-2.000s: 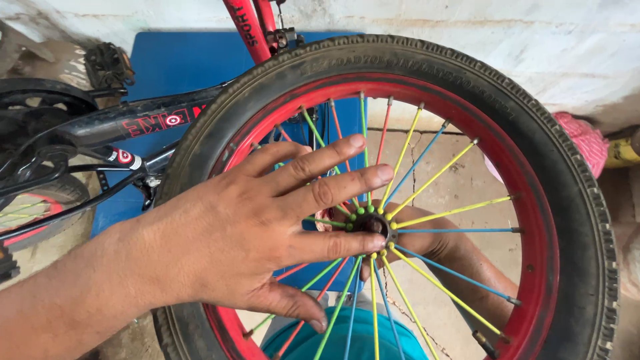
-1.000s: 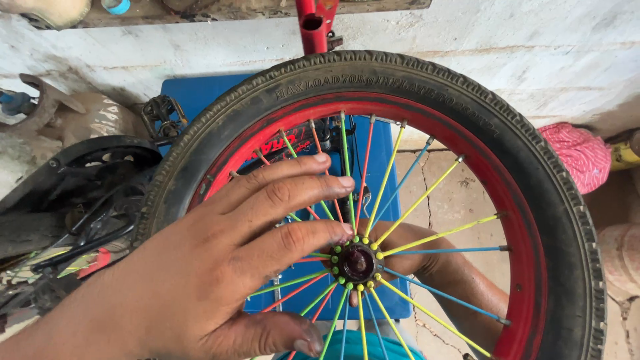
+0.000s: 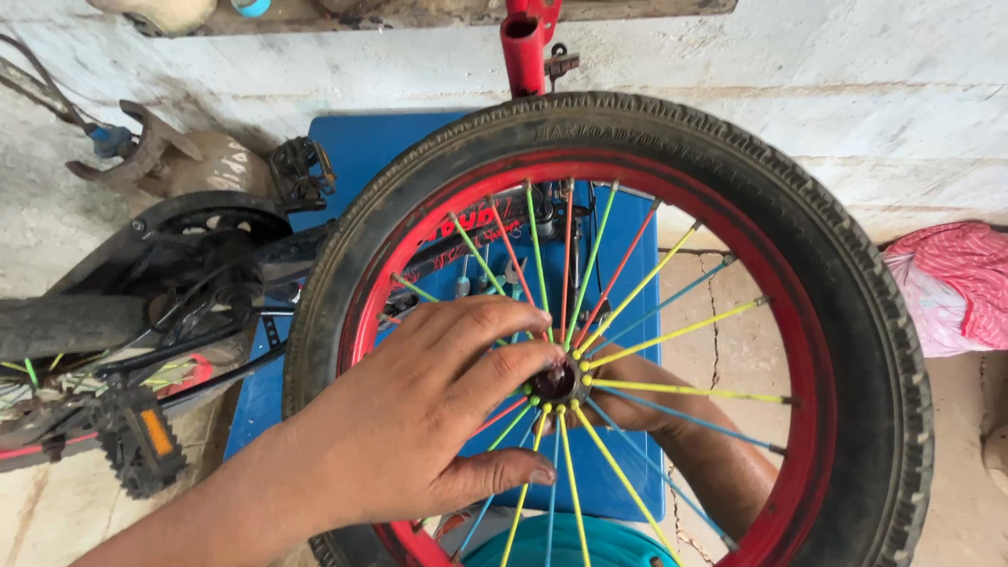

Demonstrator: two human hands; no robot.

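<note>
My left hand (image 3: 417, 394) reaches in from the lower left over a bicycle wheel with a red rim (image 3: 815, 441) and black tyre (image 3: 874, 315). One fingertip is at the open, dark greasy bore of the wheel hub (image 3: 555, 383); the thumb is spread apart over the spokes below. No object shows in this hand. Behind the wheel, my right hand (image 3: 622, 390) is under the hub, its forearm coming up from the lower right; its fingers are mostly hidden by the hub and spokes. Green, red, yellow and blue spokes (image 3: 701, 390) run from hub to rim.
Beneath the wheel is a blue table (image 3: 370, 142) with pliers (image 3: 516, 276) and other tools on it. A black bicycle (image 3: 228, 260) lies at the left. A red frame tube (image 3: 522, 63) stands by the wall. Pink cloth (image 3: 969, 276) lies at the right.
My left hand's fingers, spread across the spokes and hub two seconds ago, are now more bent, with a fingertip at the bore. The view has shifted, showing more wall and shelf.
</note>
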